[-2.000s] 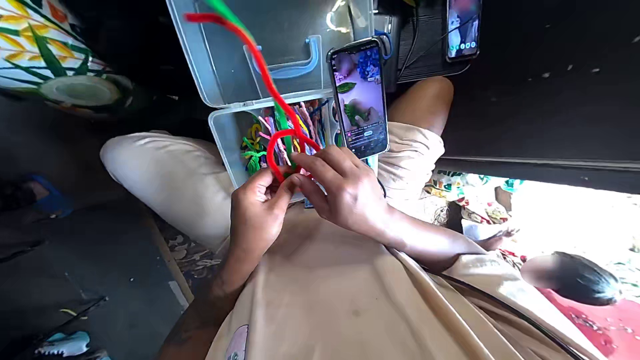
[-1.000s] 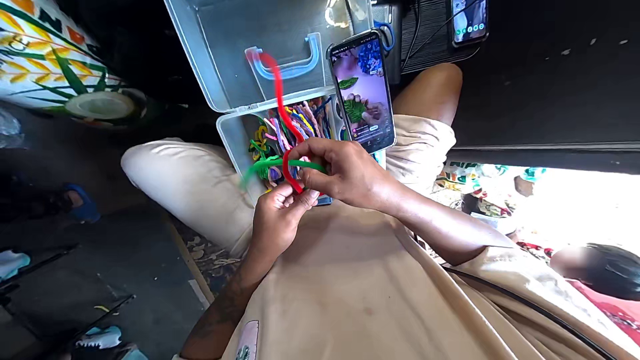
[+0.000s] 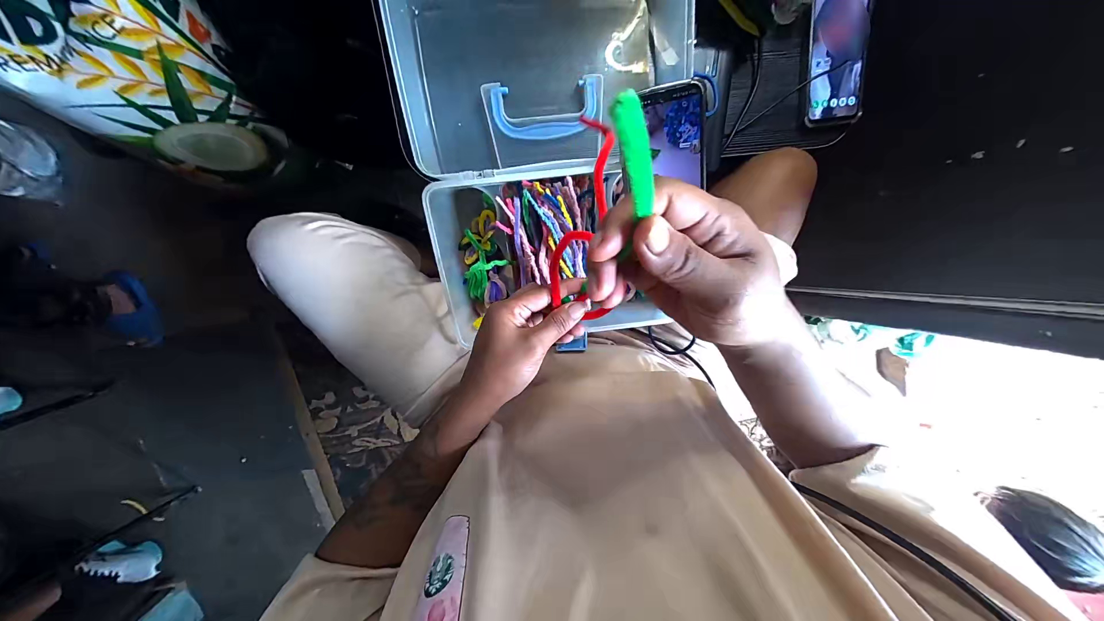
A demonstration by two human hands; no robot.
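A green pipe cleaner (image 3: pixel 636 155) stands up out of my right hand (image 3: pixel 707 267), pinched between thumb and fingers. The red pipe cleaner (image 3: pixel 559 259) curves in a loop between my two hands, and one end rises behind the green one. My left hand (image 3: pixel 517 345) pinches the bottom of the red loop, a bit of green beside it. Behind my hands, a clear plastic case (image 3: pixel 437 250) lies open, holding many coloured pipe cleaners (image 3: pixel 535 216). How the red and green cross is hidden by my fingers.
A smartphone (image 3: pixel 677 138) leans behind my right hand, partly covered. Another phone (image 3: pixel 835 69) lies at the upper right near black cables. The case lid has a blue handle (image 3: pixel 543 129). A printed sack (image 3: pixel 172 95) is at upper left; a person's head (image 3: pixel 1044 535) shows at lower right.
My right hand has risen away from my left one, with the green pipe cleaner now upright in it. A second ago the green lay sideways across the red.
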